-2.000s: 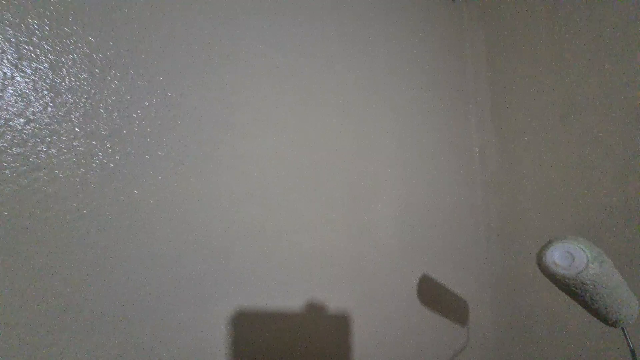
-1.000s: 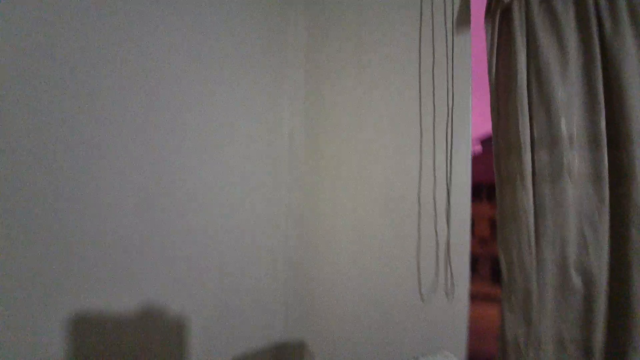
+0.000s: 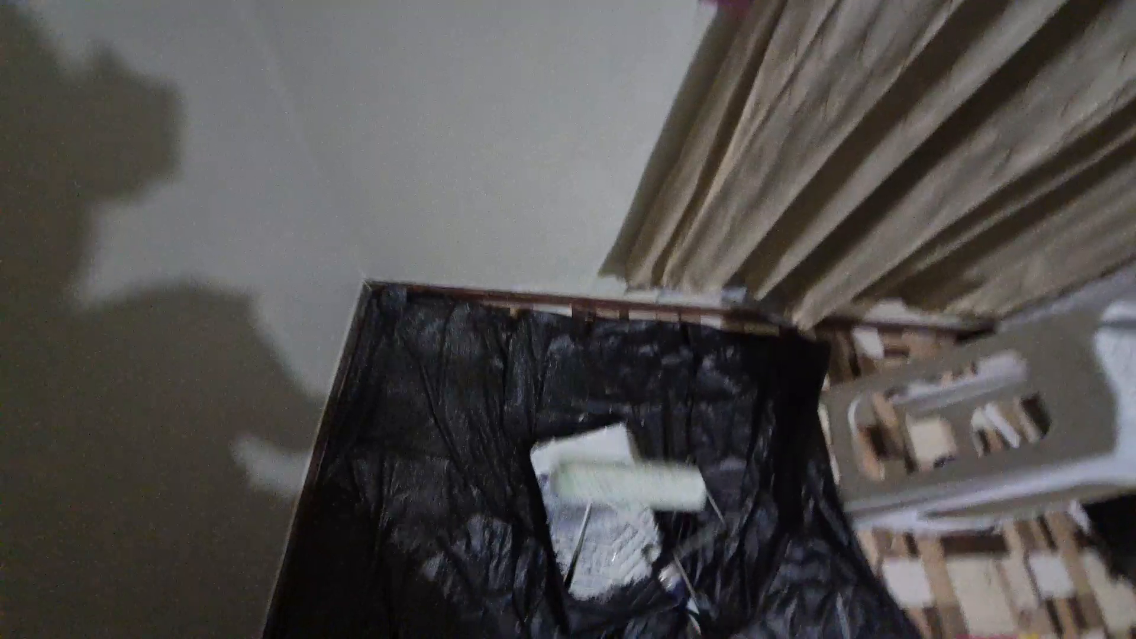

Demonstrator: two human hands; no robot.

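Observation:
Neither my left hand nor my right hand shows in the head view. A pale, fuzzy paint roller [image 3: 630,486], blurred, is above a paint tray [image 3: 612,555] whose surface is coated in white paint. Thin wire parts show beside and below the roller; what holds the roller is hidden or out of view. Under the tray a black plastic sheet [image 3: 461,390] lies wrinkled over the floor in the corner.
A plain wall [image 3: 461,142] rises behind the sheet, with a large shadow at left. A beige curtain [image 3: 852,151] hangs at upper right. Beside the sheet, a grey and white plastic object with openings [image 3: 958,417] stands over patterned flooring [image 3: 976,586].
The view has swung down from the wall to the floor. The roller, at lower right against the wall two seconds ago, now appears over the tray.

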